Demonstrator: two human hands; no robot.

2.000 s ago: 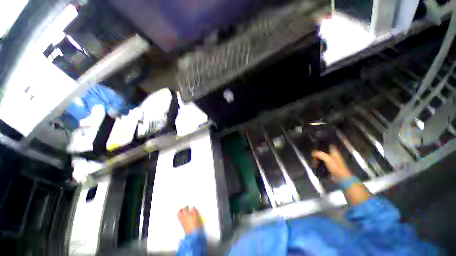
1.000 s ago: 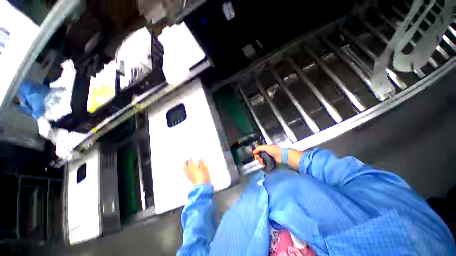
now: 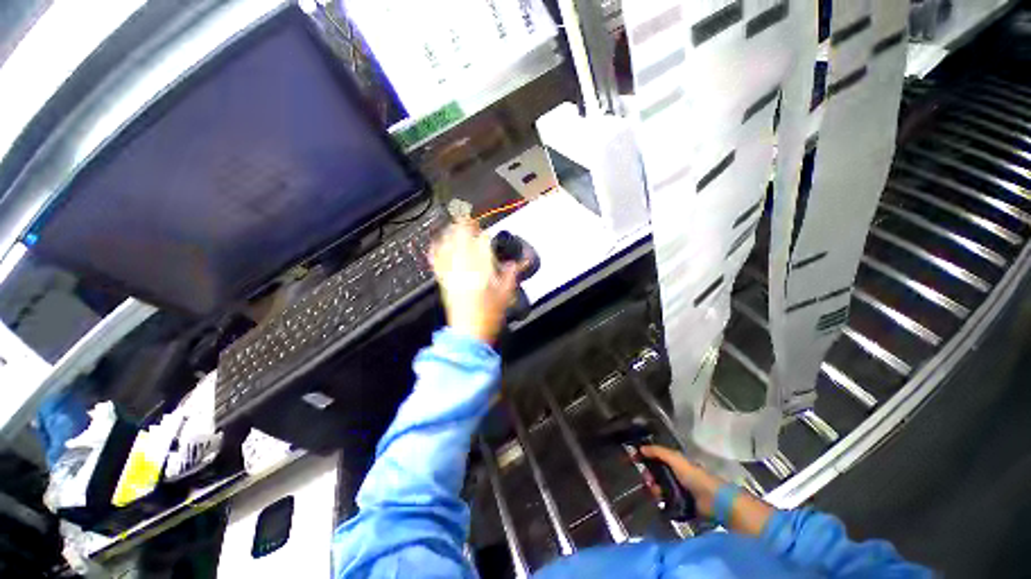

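My right hand point(image 3: 695, 481) is low right of centre, closed around the black barcode scanner point(image 3: 669, 489), held over the rollers. A light blue band is on that wrist. My left hand point(image 3: 469, 277) reaches up to the right end of the black keyboard point(image 3: 339, 311), beside a round black object point(image 3: 514, 255). A small pale piece point(image 3: 459, 209) shows at its fingertips; whether the fingers grip it or the black object I cannot tell. A white unit point(image 3: 254, 537) with a black display panel lies at the lower left, partly cut off.
Long label strips point(image 3: 724, 170) hang at the right, above the roller conveyor point(image 3: 893, 305). A large dark monitor point(image 3: 226, 170) stands behind the keyboard. A white box point(image 3: 605, 170) stands on the shelf. Parts bins point(image 3: 136, 475) with white papers and a yellow label are at the lower left.
The view has swung right toward the keyboard and label strips. My left hand has left the white unit and moved up to the keyboard's end. My right hand still holds the scanner.
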